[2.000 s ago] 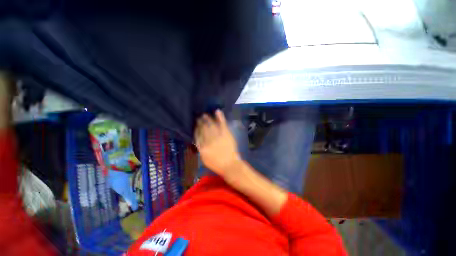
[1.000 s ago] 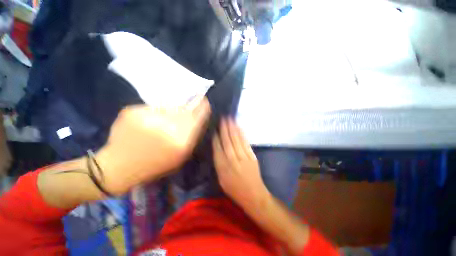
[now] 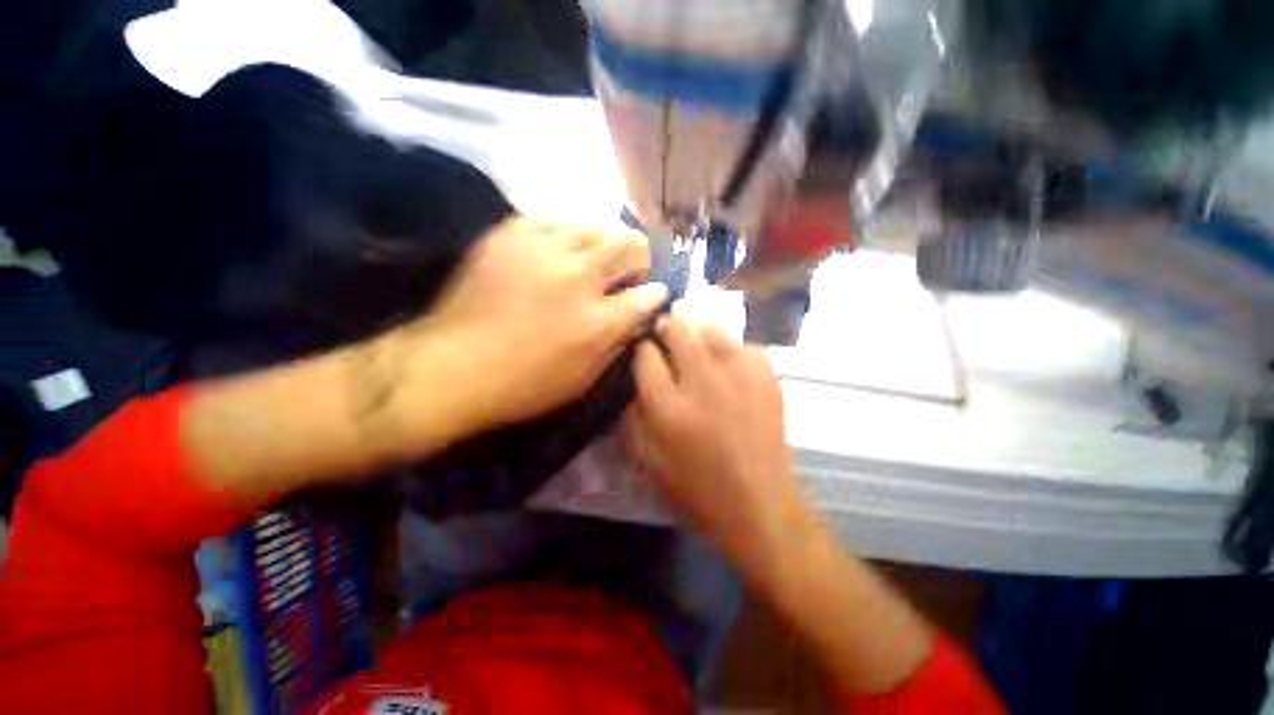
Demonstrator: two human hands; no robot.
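Observation:
Dark cloth [image 3: 308,266] spreads over the left of the machine bed and hangs over its front edge. A white pocket piece [image 3: 266,39] lies on it at the upper left. My left hand [image 3: 538,321] presses on the cloth, fingertips pinching its edge just in front of the needle area [image 3: 685,238]. My right hand [image 3: 713,419] is beside it, fingertips at the same dark edge. The white sewing machine head [image 3: 699,84] with a blue stripe stands above the hands. The image is blurred, and the exact seam is hard to see.
The white machine bed [image 3: 1034,405] extends right, with its front edge curving below. A blurred dark green bundle [image 3: 1160,49] is at the upper right. A blue crate [image 3: 301,601] stands at the lower left. A brown box-like surface [image 3: 908,608] shows under the table.
The view has shifted so the machine head now shows fully. Both hands have moved up to the needle area and come together at the cloth's edge. The white piece sits further up and left.

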